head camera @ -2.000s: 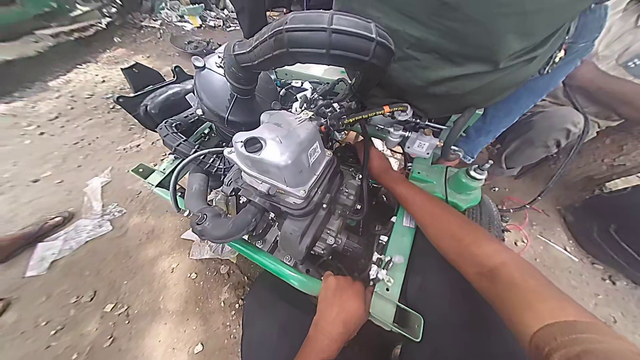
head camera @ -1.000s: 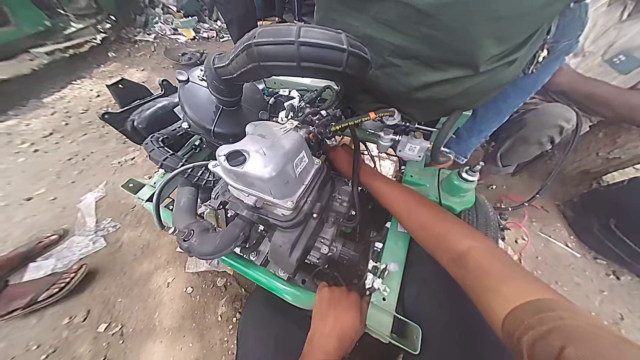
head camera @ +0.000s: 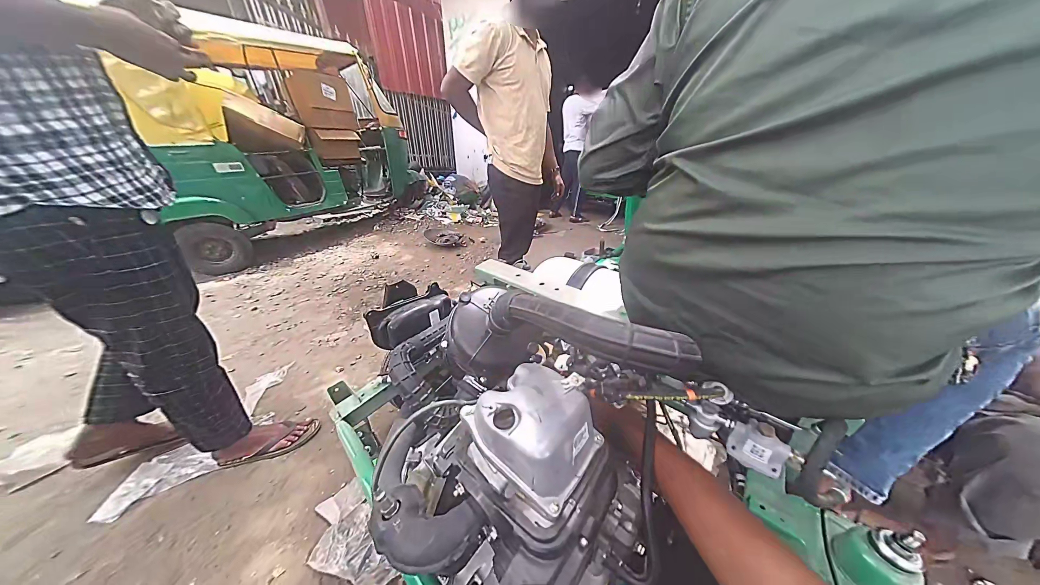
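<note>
An engine with a silver metal cover [head camera: 532,443] sits in a green metal frame [head camera: 353,455]. My right forearm reaches in from the lower right, and my right hand [head camera: 613,422] goes behind the cover among hoses and cables; its fingers are hidden. My left hand is out of the picture. A ribbed black rubber duct [head camera: 605,329] arches over the back of the engine from a round black housing [head camera: 479,333]. A black hose [head camera: 426,528] bends along the near left side. Beside my right forearm runs a thin black hose [head camera: 648,487].
A person in a dark green shirt [head camera: 829,211] leans close on the right. Another person in checked trousers [head camera: 138,325] stands at left, with plastic sheeting [head camera: 158,483] on the dirt. A green and yellow auto rickshaw [head camera: 219,179] and a person in a beige shirt [head camera: 512,97] are behind.
The view has tilted up, and my left hand, earlier at the engine's near edge, has left the picture. My right arm still reaches behind the silver cover.
</note>
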